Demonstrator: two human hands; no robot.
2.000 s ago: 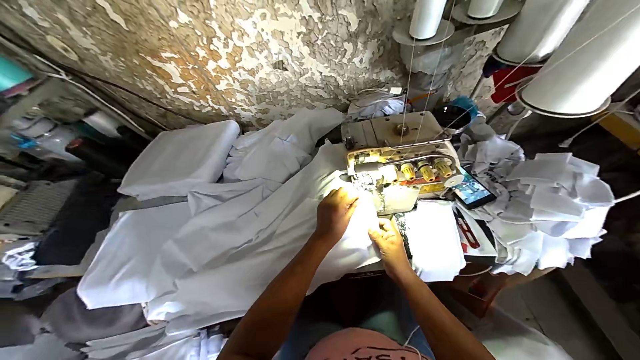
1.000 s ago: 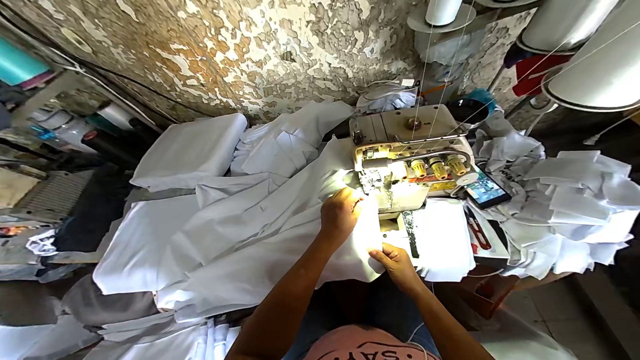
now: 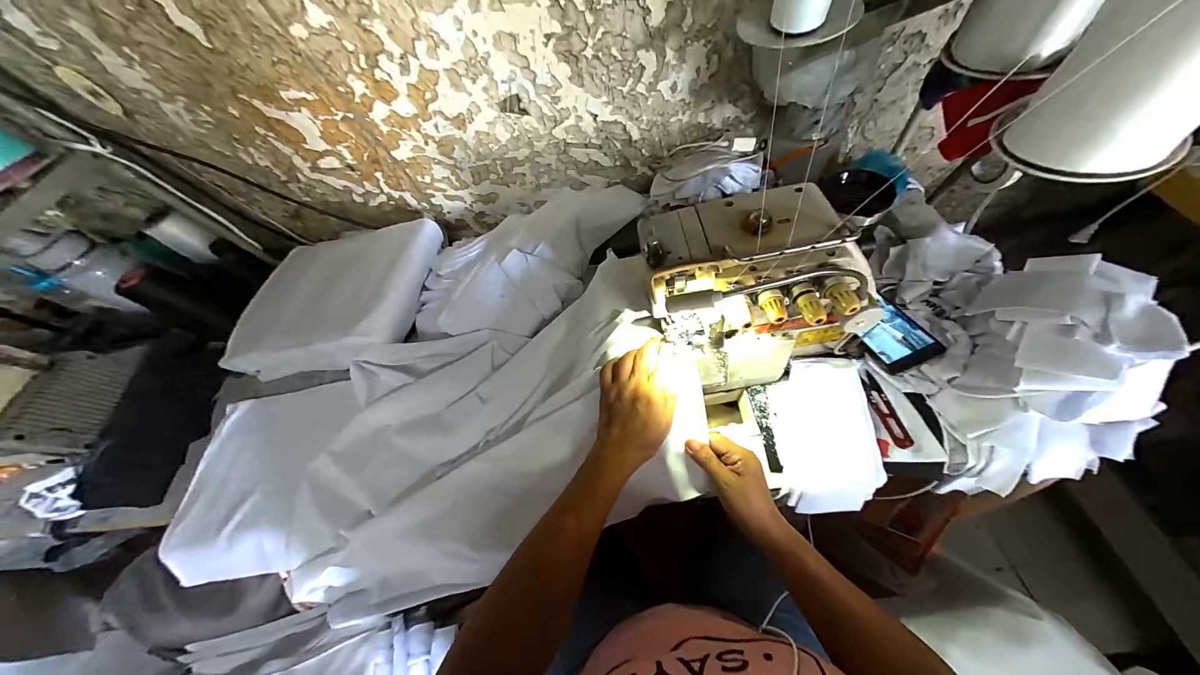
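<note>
An overlock sewing machine (image 3: 750,272) with yellow tension dials stands right of centre, its needle area brightly lit. White fabric (image 3: 450,478) spreads from the left up to the machine. My left hand (image 3: 637,398) lies on the fabric just left of the lit needle area, fingers together and pointing at the machine. Nearer to my body, my right hand (image 3: 733,469) pinches the fabric's right edge between thumb and fingers. Glare hides the exact seam under the needle.
Folded white cloth (image 3: 333,295) lies at the left. Right of the machine are white fabric pieces (image 3: 830,436), red-handled snips (image 3: 889,412), a lit phone (image 3: 900,336) and a heap of small white pieces (image 3: 1078,356). Large thread cones (image 3: 1102,94) stand above. A peeling wall (image 3: 422,103) rises behind.
My right hand keeps the fabric edge pinched, somewhat nearer to my body than two seconds ago. My left hand stays on the fabric beside the machine.
</note>
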